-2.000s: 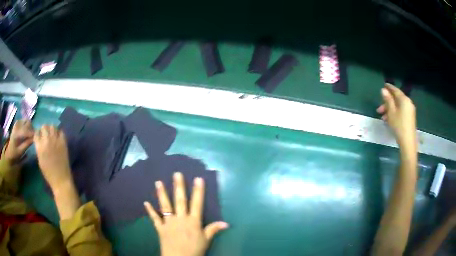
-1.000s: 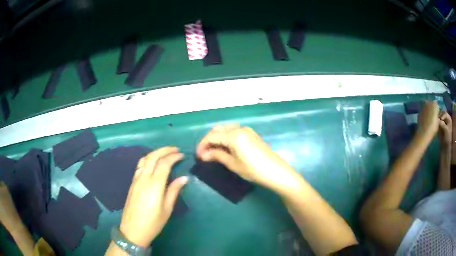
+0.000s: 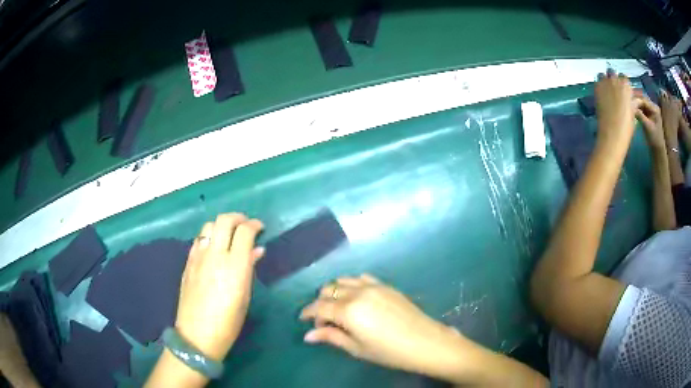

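Note:
A dark rectangular cut piece (image 3: 304,246) lies slanted on the green table in front of me. My left hand (image 3: 216,280), with a ring and a bracelet, is at its left end. The thumb and fingertips meet or nearly touch the edge, and the frame does not show whether they grip it. My right hand (image 3: 371,322) is below and right of the piece, apart from it, palm down and empty, with loosely bent fingers and the thumb apart. A pile of dark cut pieces (image 3: 140,288) lies left of my left hand, which partly hides it.
A white edge rail (image 3: 265,136) separates the table from the green belt (image 3: 265,57). Dark folded strips (image 3: 331,43) and a red-and-white patterned strip (image 3: 201,67) lie on the belt. A white block (image 3: 533,130) and a neighbour's arms and dark pieces (image 3: 572,144) are at right.
The view has swung right. The cut piece has turned to slope up rightward. My right hand has come off it and moved toward me; my left hand is now at its left end.

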